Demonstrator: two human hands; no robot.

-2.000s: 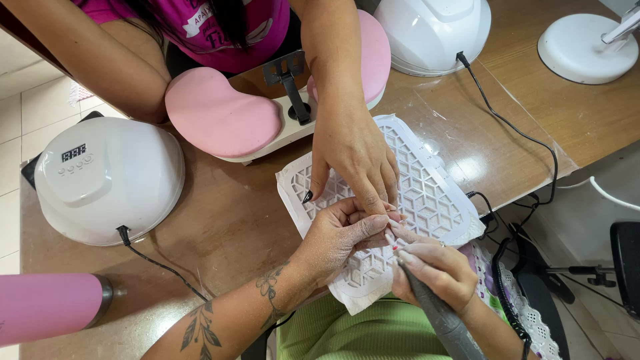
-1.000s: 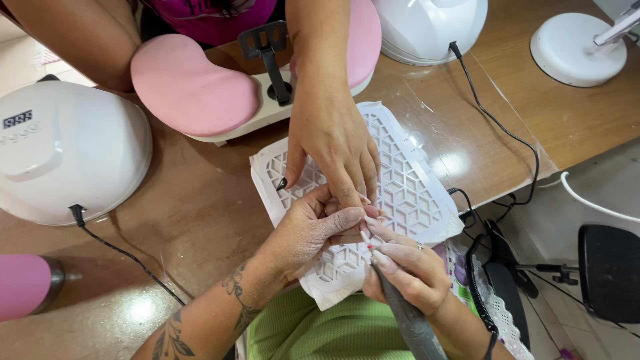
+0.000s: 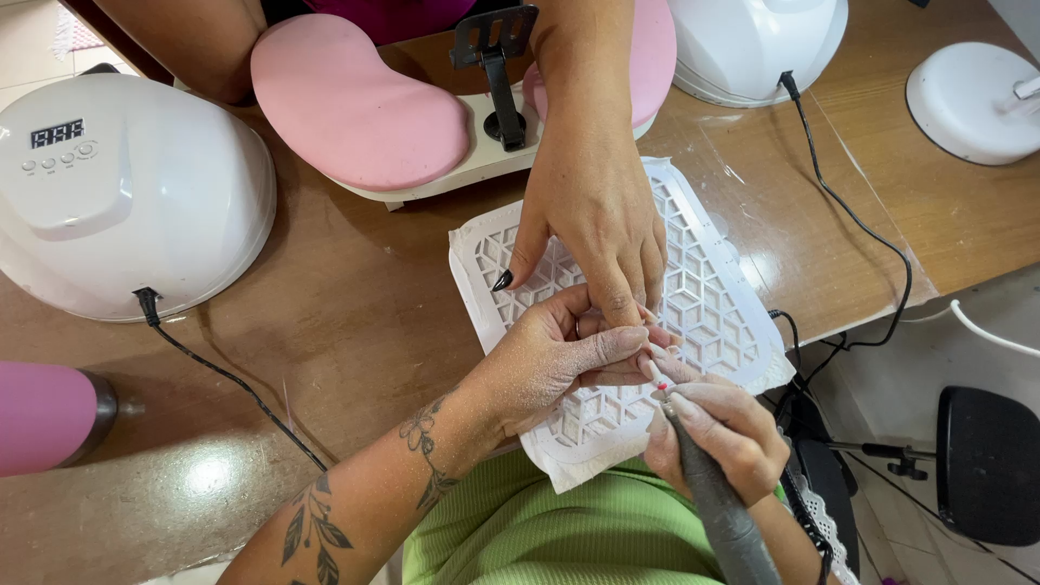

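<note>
My left hand (image 3: 561,349), dusted with white powder, pinches a fingertip of the other person's hand (image 3: 605,219) between thumb and fingers. That hand reaches down from the top, palm down, with a glossy black thumbnail. My right hand (image 3: 727,431) grips a grey electric nail drill (image 3: 715,496), its tip close to the held finger. Exact contact of the bit is hidden by fingers. Beneath the hands lies a white dust collector with a geometric grille (image 3: 707,301), white sheeting around its edge.
A white nail lamp (image 3: 138,195) is at left, another (image 3: 760,49) at top right. A pink armrest (image 3: 357,106) with a black bracket (image 3: 500,81) stands behind. A pink bottle (image 3: 49,418), cords and a white lamp base (image 3: 975,101) lie about.
The view has shifted somewhat. My left hand keeps its hold on the other person's finger, and the nail drill stays in my right hand beside it. No grip has plainly changed.
</note>
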